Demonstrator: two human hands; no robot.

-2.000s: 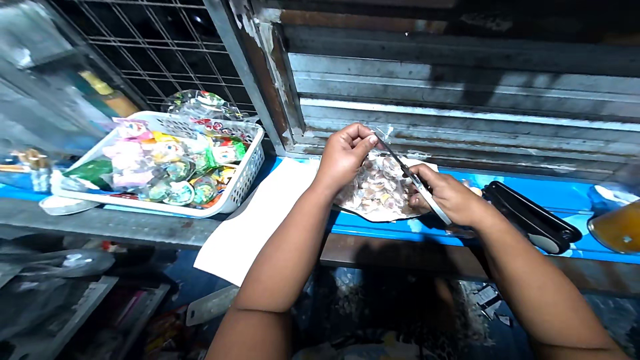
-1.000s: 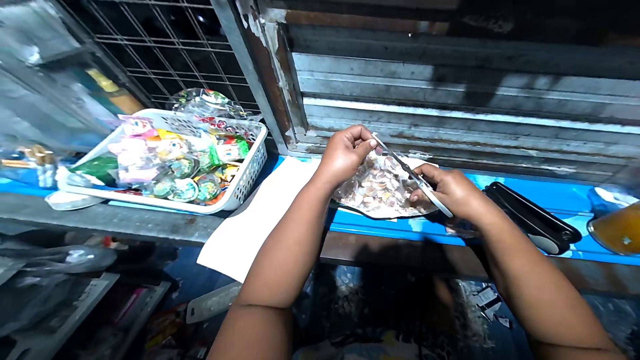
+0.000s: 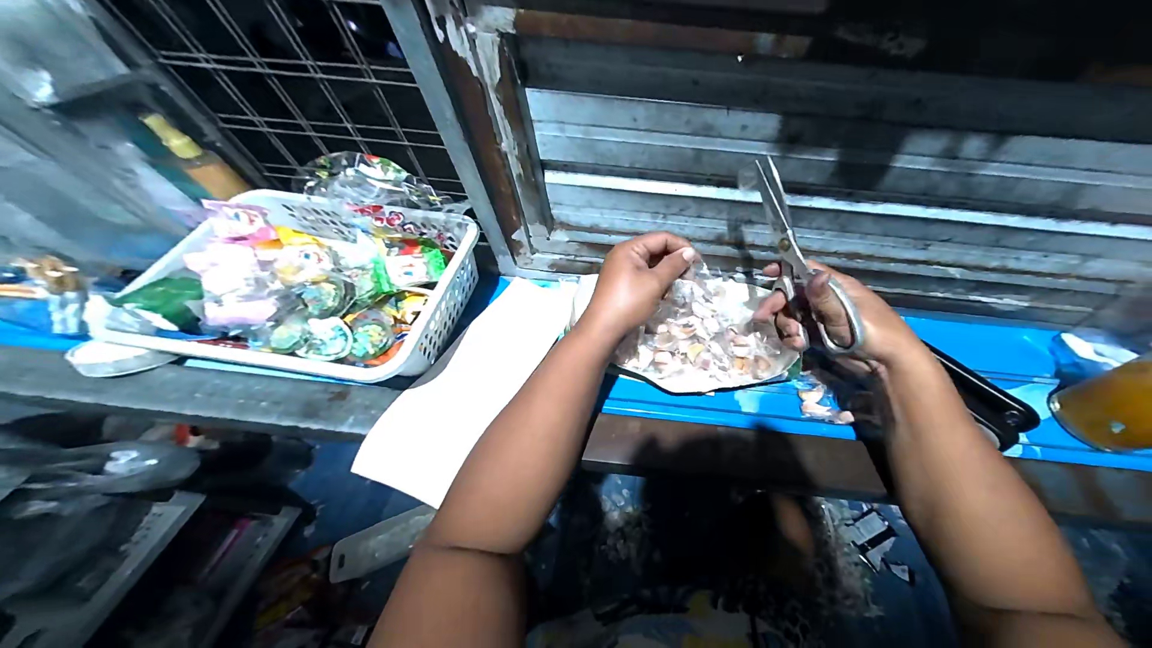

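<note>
My right hand (image 3: 832,315) holds a pair of metal scissors (image 3: 785,238) by the handles, blades pointing up and slightly parted, with a small scrap of clear plastic near the tips. To its left, my left hand (image 3: 643,274) pinches the edge of a clear plastic bag (image 3: 706,324) between thumb and fingers. Many small pale pinkish-brown pieces show through the plastic, over a dark-edged holder or tray on the blue surface. A small clear packet (image 3: 817,400) with similar pieces lies below my right hand.
A white perforated plastic basket (image 3: 436,337) of wrapped packets stands at left. Beside it a white paper sheet (image 3: 468,387) hangs over the ledge. At right are a black case (image 3: 985,396) and a container of orange-yellow contents (image 3: 1111,405). Metal slats (image 3: 648,135) rise behind the blue ledge.
The scissors have swung up from lying across the bag to pointing upward. My left hand stays at the bag's upper edge. A small packet now shows below my right hand.
</note>
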